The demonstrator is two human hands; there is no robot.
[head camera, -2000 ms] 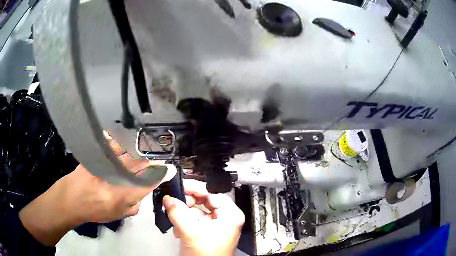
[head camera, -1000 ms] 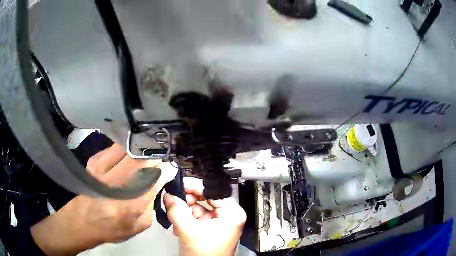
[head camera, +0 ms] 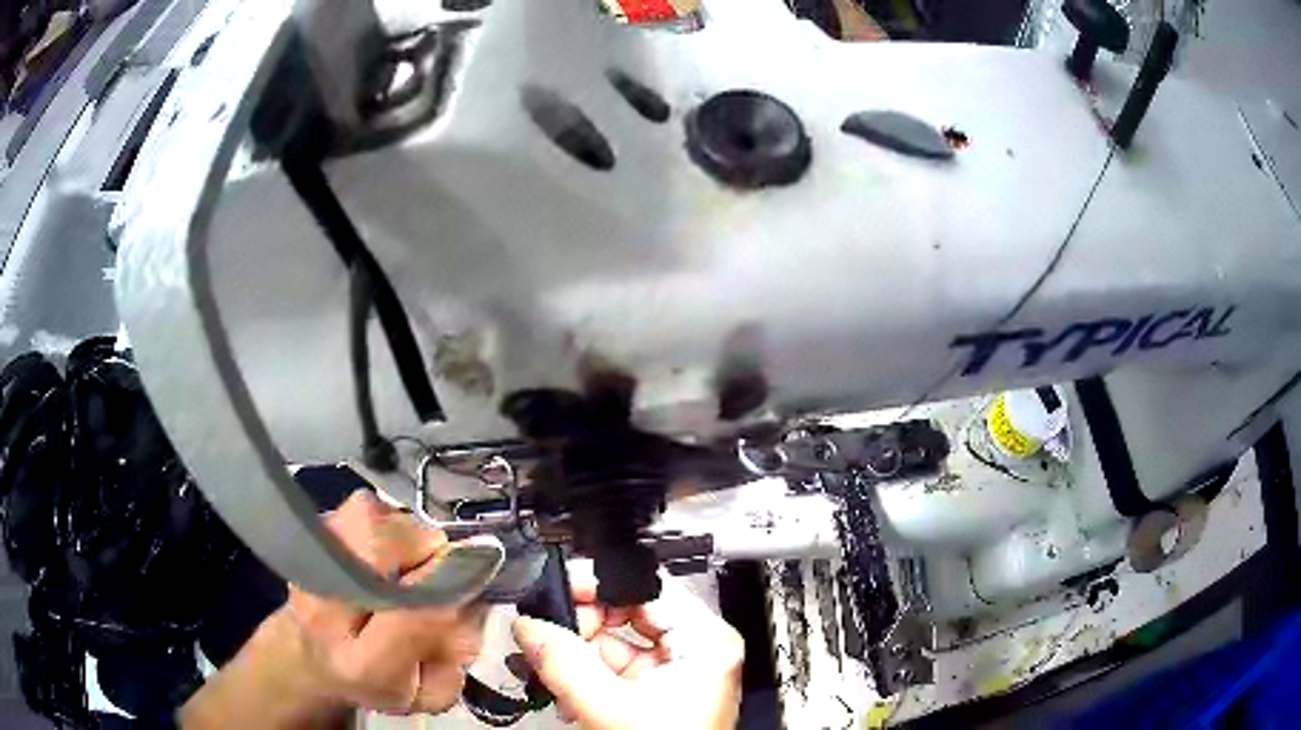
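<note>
A small black fabric piece (head camera: pixel 554 588) lies below the sewing machine head, close to the dark presser foot and needle bar (head camera: pixel 622 549). My right hand (head camera: pixel 642 663) pinches its edge between thumb and fingers, just below the presser foot. My left hand (head camera: pixel 385 613) is beside it on the left, fingers bent, partly covered by the pale curved bar (head camera: pixel 214 385). Whether its fingertips hold the fabric is hidden. The needle tip cannot be made out. The large machine arm (head camera: pixel 856 243) marked TYPICAL fills the upper view.
A tangled black heap (head camera: pixel 107 528) of sewn pieces lies at the far left. Oily metal bars (head camera: pixel 863 585) are exposed right of the needle. A white bottle or bobbin with a yellow band (head camera: pixel 1027 424) stands under the arm. Blue material (head camera: pixel 1213 685) shows at the lower right.
The camera view has shifted, showing more of the machine's top and the black heap. My left hand has closed its fingers more and sits lower. My right hand stays near the presser foot, pinching the fabric.
</note>
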